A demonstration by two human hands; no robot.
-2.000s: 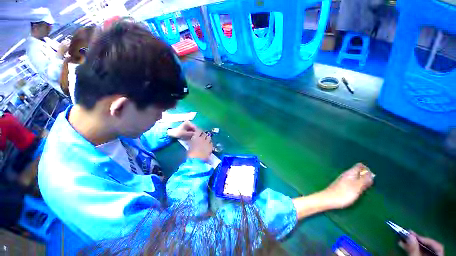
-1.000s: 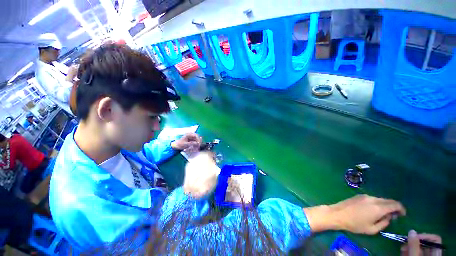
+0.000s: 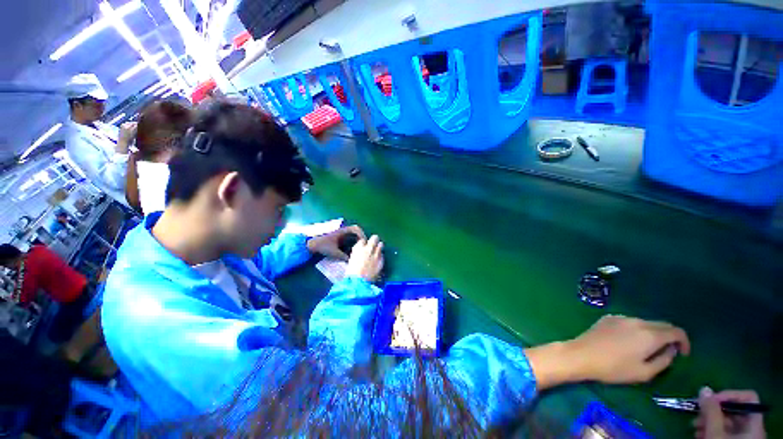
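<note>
My left hand (image 3: 622, 350) reaches in from the bottom over the green surface, fingers curled down. A small dark spot shows at its fingertips, too unclear to tell if it is held. My right hand (image 3: 728, 415), cut off by the bottom right edge, holds dark tweezers (image 3: 687, 404) with metal prongs pointing left towards my left hand. A round black and silver unit (image 3: 593, 289) with a pale tab lies on the green belt beyond my left hand. A blue bin (image 3: 614, 421) is partly cut off at the bottom edge.
A neighbour in a blue smock (image 3: 185, 334) works at the left. Before them is a blue bin (image 3: 383, 319) of pale pads. Blue stools (image 3: 506, 94), a tape roll (image 3: 555, 149) and a dark pen-like tool (image 3: 588, 148) are across the belt.
The round unit now lies on the belt, where my left hand was two seconds ago. My left hand has drawn back from there, close to the tweezers. The neighbour's hands have come together around a dark piece.
</note>
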